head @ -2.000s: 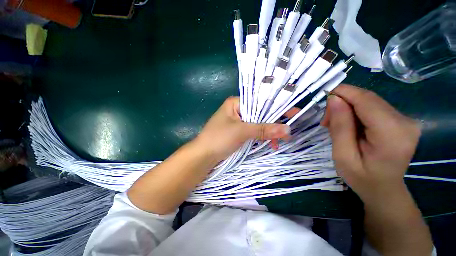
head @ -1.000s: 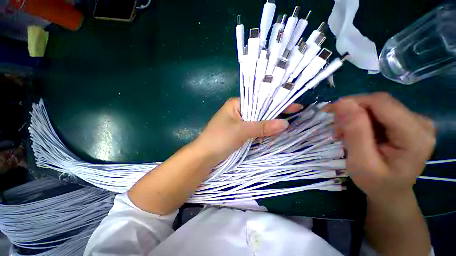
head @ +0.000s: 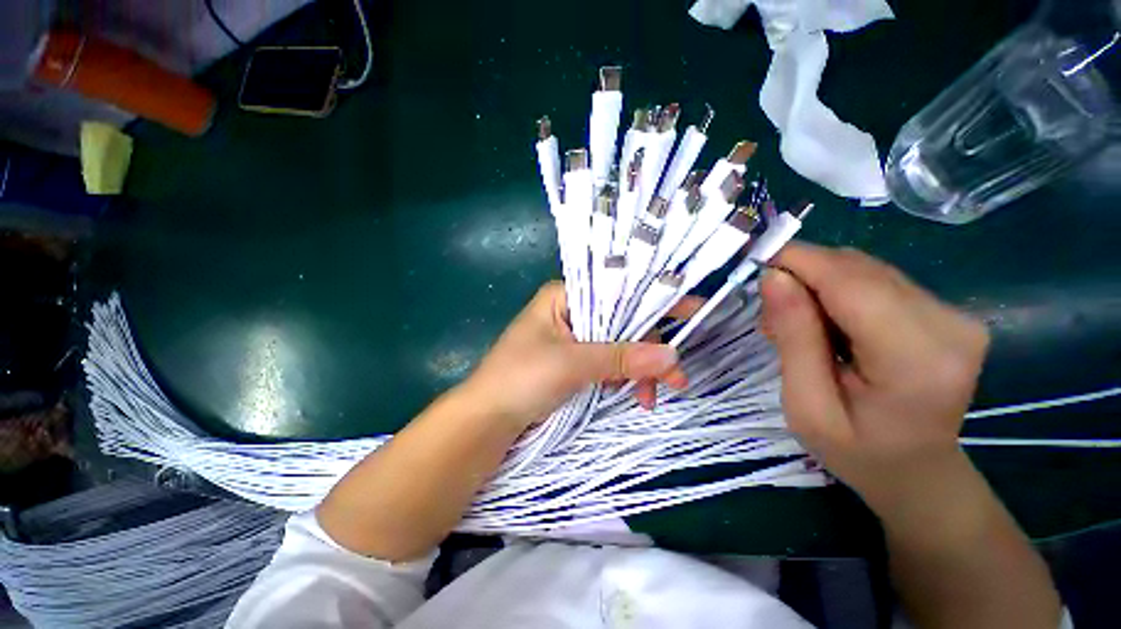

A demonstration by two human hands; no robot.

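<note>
My left hand (head: 559, 356) is closed around a fan of white USB cables (head: 611, 295), with the silver and coppery metal plug tips pointing up and away. My right hand (head: 867, 350) pinches one white plug (head: 778, 234) between thumb and forefinger, at the right side of the fan. Its lower fingers are curled and partly hidden. A thick cable bundle (head: 264, 469) lies across the table under my left forearm and curves up at the left. More cables lie beneath both hands, some ends hidden by my right hand.
Green table top (head: 369, 246). A clear cup (head: 1002, 129) lies at the upper right beside a crumpled white strip (head: 805, 111). A phone (head: 290, 81) with a cord, an orange cylinder (head: 127, 84) and a yellow note (head: 107, 159) are upper left. Greyish cables (head: 135, 565) sit lower left.
The whole view has shifted, so things sit lower in the picture. My right hand has moved back to the fan and now pinches a plug there. My left hand keeps its hold.
</note>
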